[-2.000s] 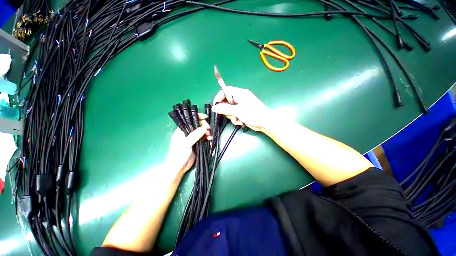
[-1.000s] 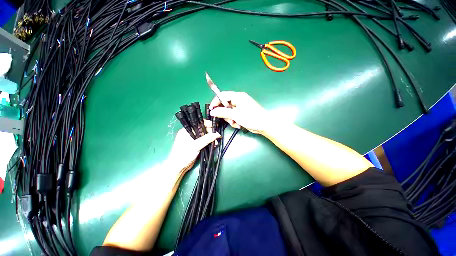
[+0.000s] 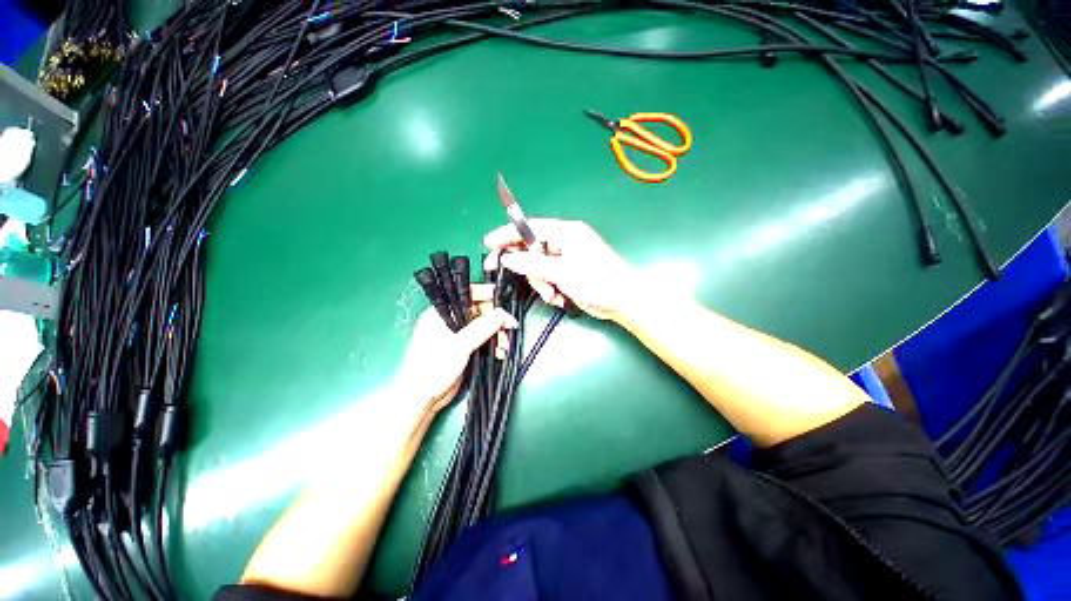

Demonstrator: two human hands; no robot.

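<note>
A bundle of black cables [image 3: 479, 434] runs from my lap up to round black connectors [image 3: 444, 288] that point away from me. My left hand [image 3: 452, 346] is closed around the bundle just below the connectors, thumb across the cables. My right hand [image 3: 561, 264] holds a slim silver craft knife [image 3: 513, 209], its blade pointing up and away. The fingers of my right hand also touch connectors at the bundle's right side. These connectors are partly hidden by the fingers.
Orange-handled scissors [image 3: 648, 146] lie on the green table [image 3: 317, 305] beyond my right hand. A large heap of black harnesses [image 3: 129, 258] covers the left side and far edge. More cables with connectors [image 3: 931, 241] lie far right. A blue crate [image 3: 981, 340] with cables stands below the table edge.
My left hand has shifted slightly right with the bundle, and fewer connectors show at its left side. The knife has tilted and moved slightly. The view has shifted a little.
</note>
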